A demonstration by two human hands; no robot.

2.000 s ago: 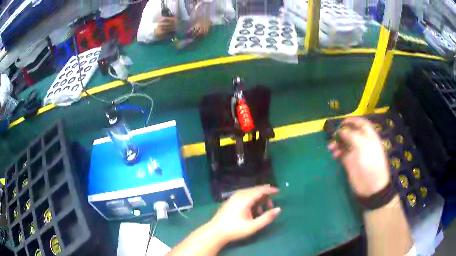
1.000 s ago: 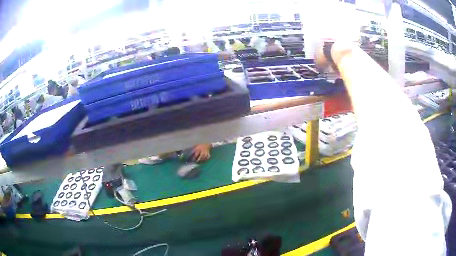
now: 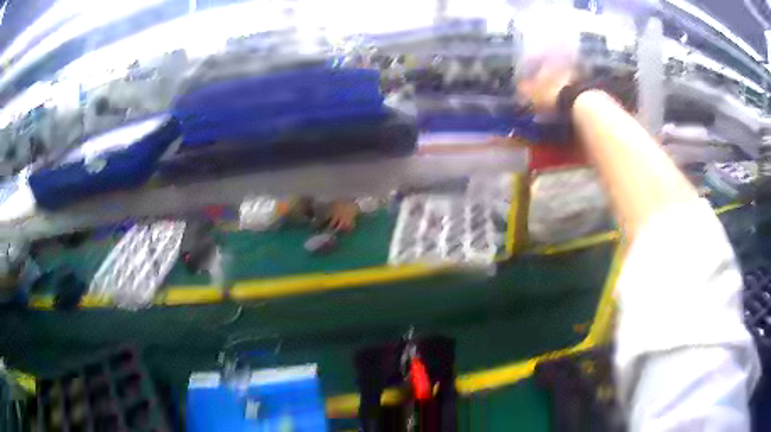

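Observation:
My right hand (image 3: 545, 83) is raised at the upper right, at the height of the shelf behind the bench. It is blurred and washed out by glare, so I cannot tell whether it holds anything. My left hand is out of the picture. The clamp fixture (image 3: 380, 380) stands at the bottom centre, cut off by the edge, with its red toggle handle (image 3: 420, 377) showing. The control box (image 3: 279, 396) is left of it, also cut off. The left foam tray (image 3: 93, 392) lies at the lower left. The right foam tray (image 3: 575, 384) is partly hidden beside my sleeve.
Blue boxes (image 3: 279, 105) stand on a pale shelf (image 3: 330, 177) across the back. Sheets with rings (image 3: 444, 228) lie beneath it. A yellow post (image 3: 517, 211) stands right of them. Another person's hand (image 3: 342, 217) shows beyond the bench. Yellow tape (image 3: 338, 280) crosses the bench.
My right hand has gone from the right foam tray up to the shelf. My left hand has left the picture. The view tilted up, then partly down again, bringing the fixture and control box back.

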